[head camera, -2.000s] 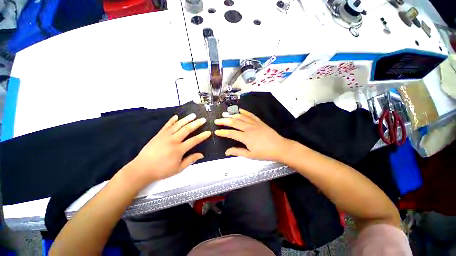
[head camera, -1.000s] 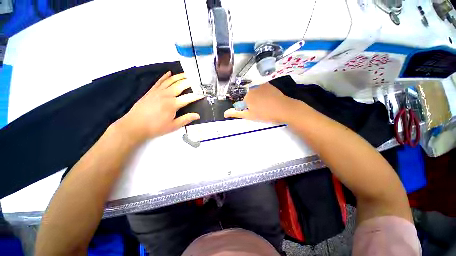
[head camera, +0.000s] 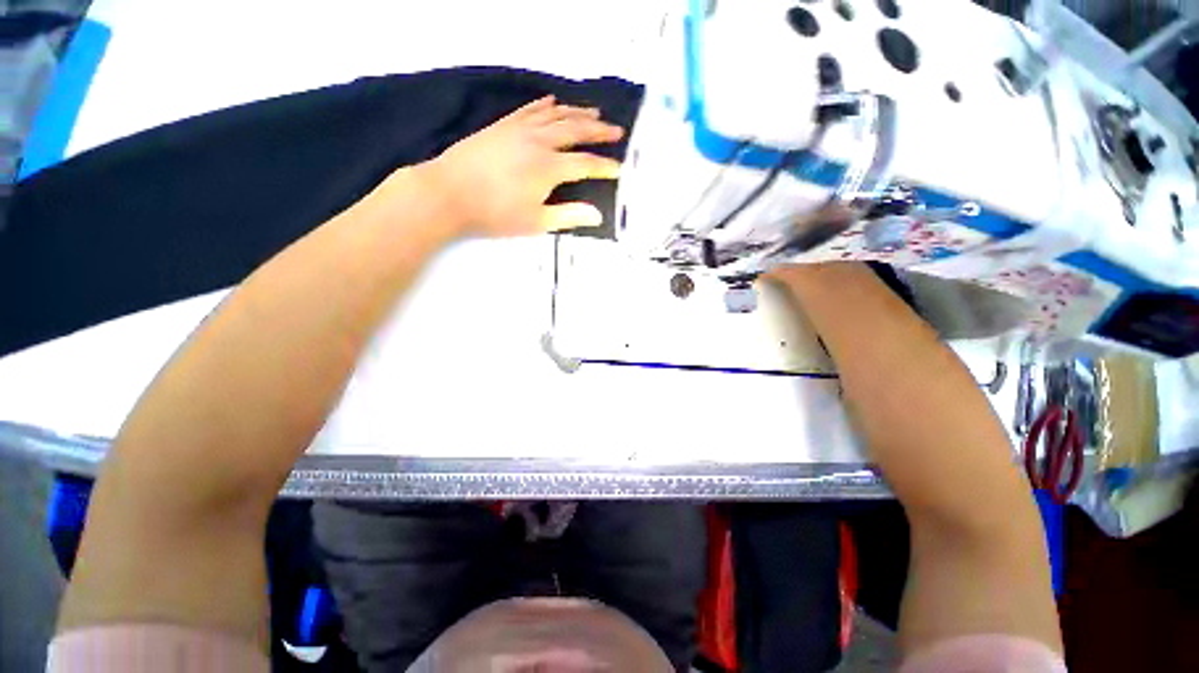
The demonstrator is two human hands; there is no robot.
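Note:
A long black cloth piece (head camera: pixel 263 197) lies across the left and back of the white machine table and runs to the left side of the sewing machine head (head camera: pixel 855 145). My left hand (head camera: pixel 533 171) lies flat on its right part, fingers spread and pointing at the machine. My right hand (head camera: pixel 805 279) is almost all hidden behind the machine head; only its wrist end and the forearm show. The needle area (head camera: pixel 690 250) is seen at a slant, with bare plate in front of it. A bit of black cloth shows right of my right wrist.
Red-handled scissors (head camera: pixel 1053 454) lie at the table's right edge, beside a tan block (head camera: pixel 1128 414). The measuring-tape-like front edge (head camera: pixel 579 481) runs before my lap. Blue tape (head camera: pixel 63 99) is at the table's left end. A black and red item (head camera: pixel 785 592) is below the table.
The view has turned, and the machine head now covers more. The cloth and my left hand are farther back, away from the front edge. My right hand has gone behind the machine head.

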